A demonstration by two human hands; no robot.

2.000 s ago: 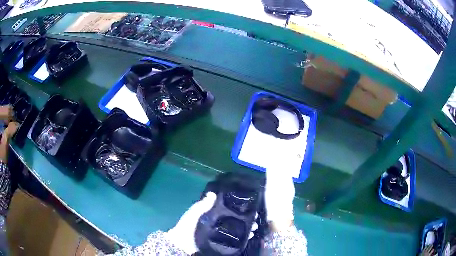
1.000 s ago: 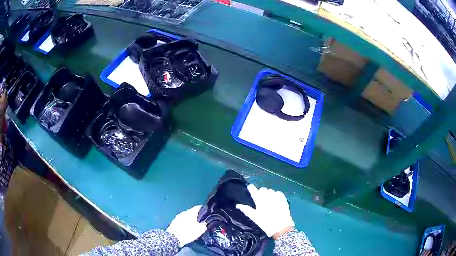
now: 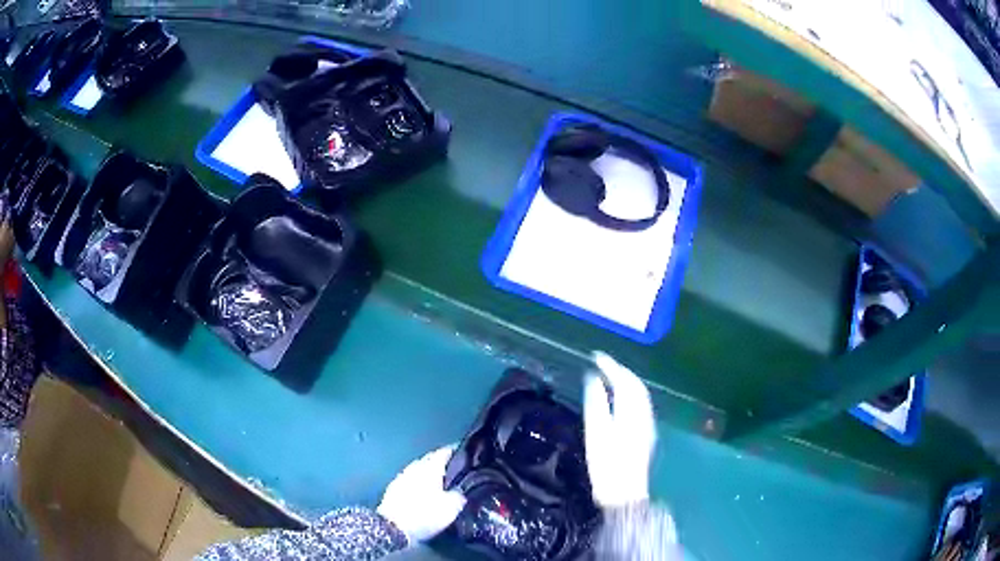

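A black inner tray [image 3: 548, 444] lies on the green bench edge at the bottom centre, cut off by the lower rim. A shiny bagged cable [image 3: 504, 528] with a red bit sits in its near hollow. My gloved left hand [image 3: 422, 495] grips the tray's left side. My gloved right hand [image 3: 621, 433] is raised at its right side, slightly blurred, fingers pointing up; its inner side is hidden, and I cannot tell if it touches the tray. Beyond, black headphones [image 3: 575, 189] lie on the white sheet [image 3: 581, 265] in a blue tray [image 3: 685, 247].
Black inner trays with bagged cables stand on the left, one [image 3: 291, 254] nearest. Another black tray [image 3: 362, 126] rests on a blue tray. More blue trays [image 3: 919, 373] are at right. A green post crosses the right side. A large open carton [image 3: 93, 471] is lower left.
The right hand has moved from inside the inner tray to its right side, fingers now upward. The left hand stays at the left side. The view has shifted slightly.
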